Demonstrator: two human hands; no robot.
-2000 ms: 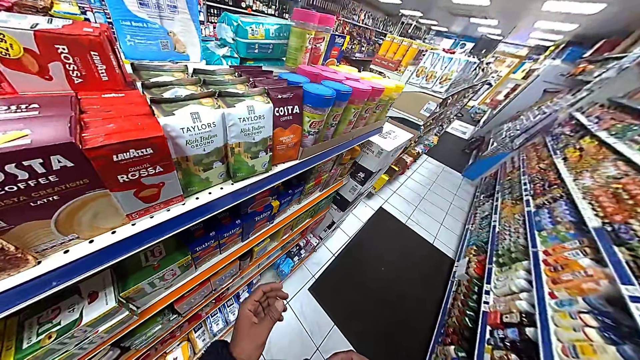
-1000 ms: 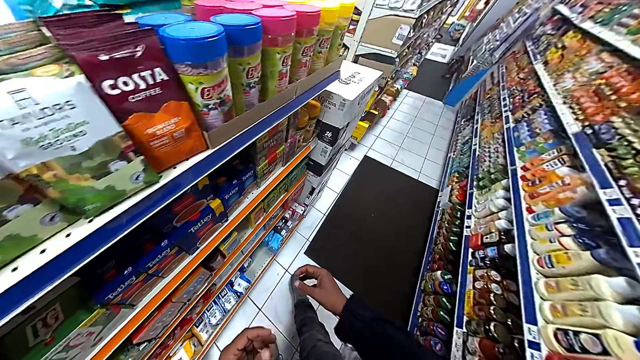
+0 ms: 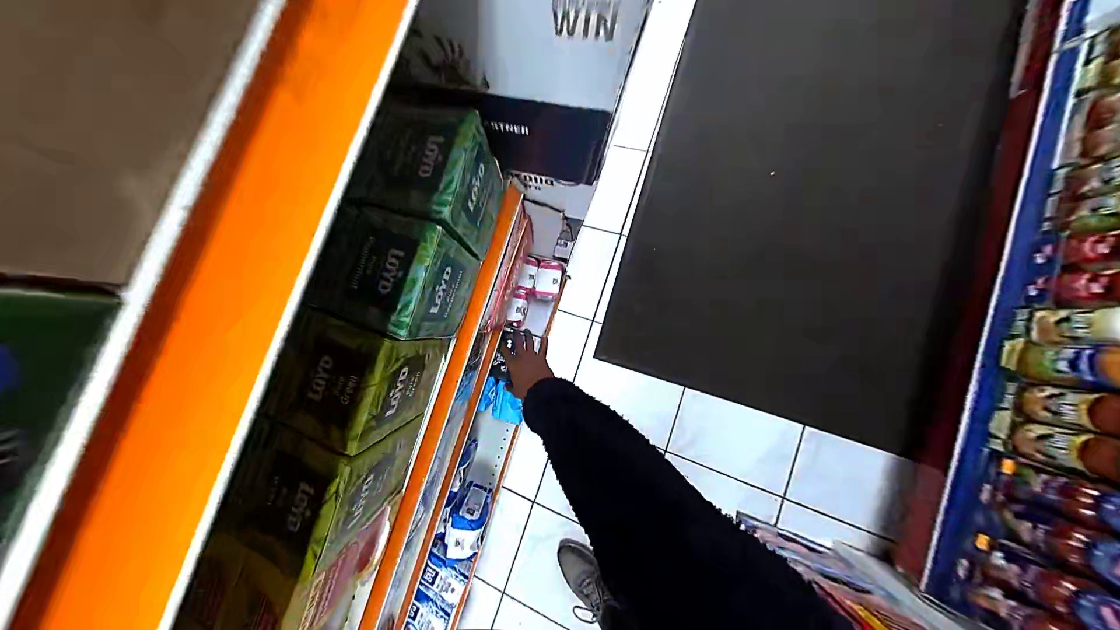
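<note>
My right hand (image 3: 527,363) reaches from a black fuzzy sleeve to the bottom shelf on the left. Its fingers are spread over a dark package (image 3: 501,357), and whether they touch or grip it cannot be told. A bright blue plastic-wrapped item (image 3: 500,401) lies just below the hand. Beyond the fingers are pink and white packs (image 3: 548,280). Blue and white packets (image 3: 464,521) stand nearer on that same shelf. Above it, green Loyd tea boxes (image 3: 437,278) line a higher shelf. My left hand is out of view.
An orange shelf edge (image 3: 254,350) crosses close on the left. Stacked cartons (image 3: 551,131) stand past the shelf end. A dark mat (image 3: 787,219) lies on white floor tiles (image 3: 735,437). Bottles and jars fill the right shelving (image 3: 1076,332). My shoe (image 3: 582,573) is at the bottom.
The view has dropped close to the lower shelves. My right hand, over the aisle one second ago, is now at the bottom shelf. My left hand has gone out of view.
</note>
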